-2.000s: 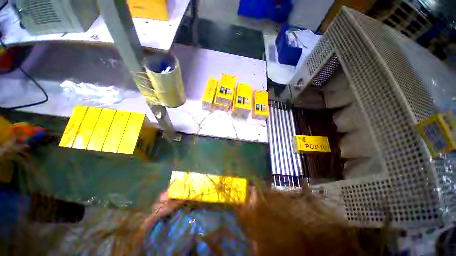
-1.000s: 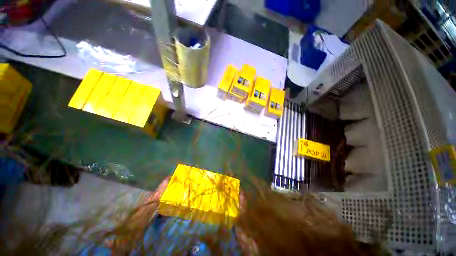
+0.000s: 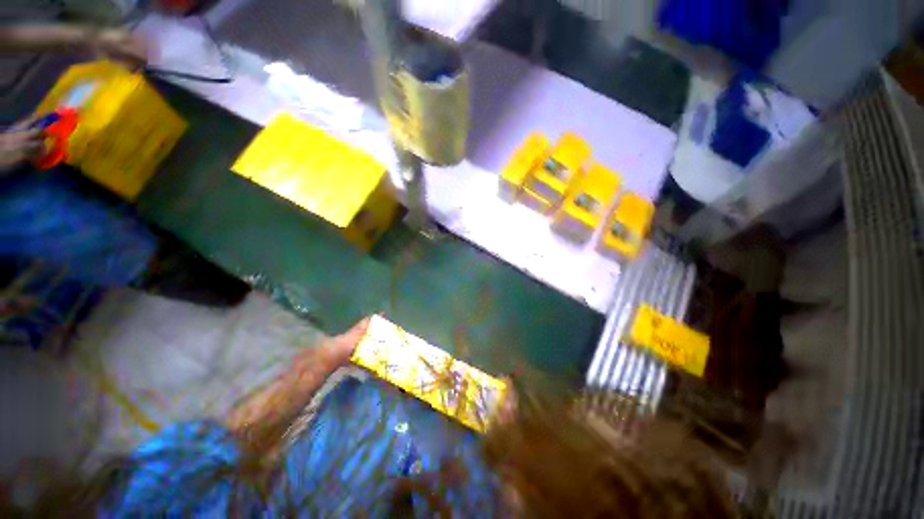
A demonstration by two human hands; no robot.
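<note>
A block of yellow product boxes [image 3: 431, 373] is held level in front of my body, above the near edge of the green-matted bench [image 3: 486, 304]. My left hand [image 3: 353, 340] grips its left end. My right hand [image 3: 507, 400] is at its right end, mostly hidden by hair and blurred. A row of yellow boxes [image 3: 314, 167] lies on the green mat. A single yellow box [image 3: 669, 340] lies on the infeed rollers [image 3: 630, 375] at the tunnel mouth.
Several yellow boxes [image 3: 586, 199] stand on the white shelf [image 3: 496, 223]. A beige cylinder [image 3: 434, 117] is fixed to a post. The shrink tunnel [image 3: 887, 304] is at right. At left, a coworker's hands are by a yellow block [image 3: 122, 127] and an orange-red tool [image 3: 61, 137].
The view has turned, shifting the bench rightward. The held block shows a narrower face than one second ago. A coworker's arms and an orange-red tool now show at left.
</note>
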